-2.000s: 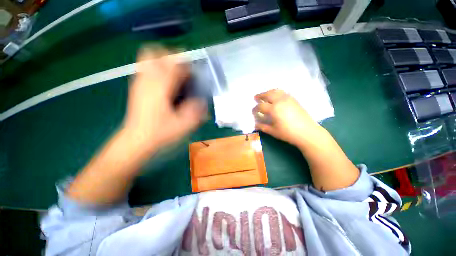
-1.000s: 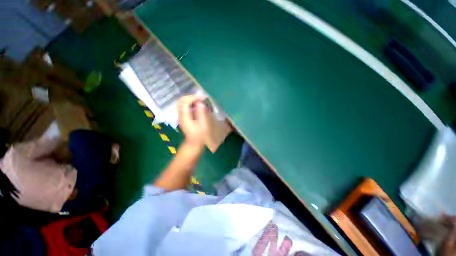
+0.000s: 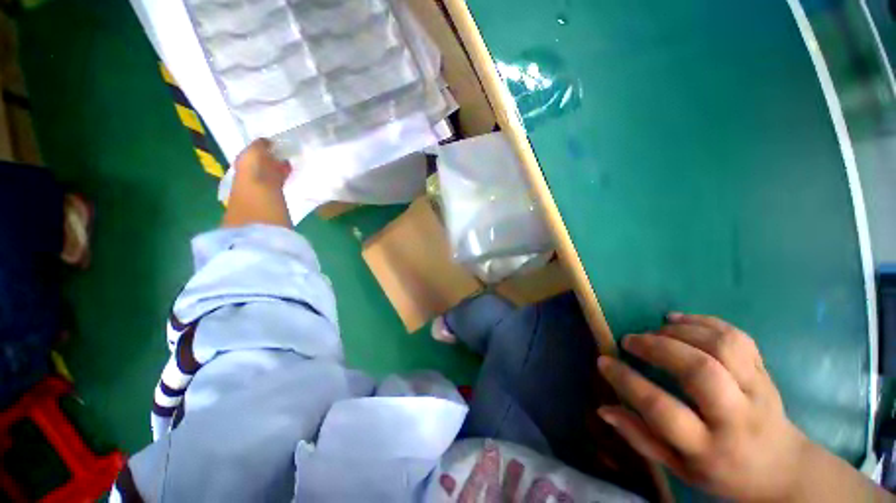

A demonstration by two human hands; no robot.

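Observation:
A ribbed clear blister tray (image 3: pixel 314 59), its pockets pale and empty, lies on white sheets (image 3: pixel 364 162) in a stack left of the bench. My left hand (image 3: pixel 257 182) is at the near left corner of tray and sheets. Its fingertips touch there; whether they grip the tray or a sheet cannot be told. My right hand (image 3: pixel 698 403) rests on the edge of the green bench (image 3: pixel 678 196), fingers apart, holding nothing.
Below the bench edge are a brown carton flap (image 3: pixel 418 260) and a clear bag with pale contents (image 3: pixel 491 201). Clear film (image 3: pixel 540 88) lies on the bench. A red stool (image 3: pixel 64 442) and a person's leg (image 3: pixel 34 265) are at the left. Yellow-black tape (image 3: pixel 192 123) marks the floor.
The view has turned left and closer to the tray stack; the jig and the film pile have left view. My left hand has reached the stack's corner. My right hand is now on the bench edge.

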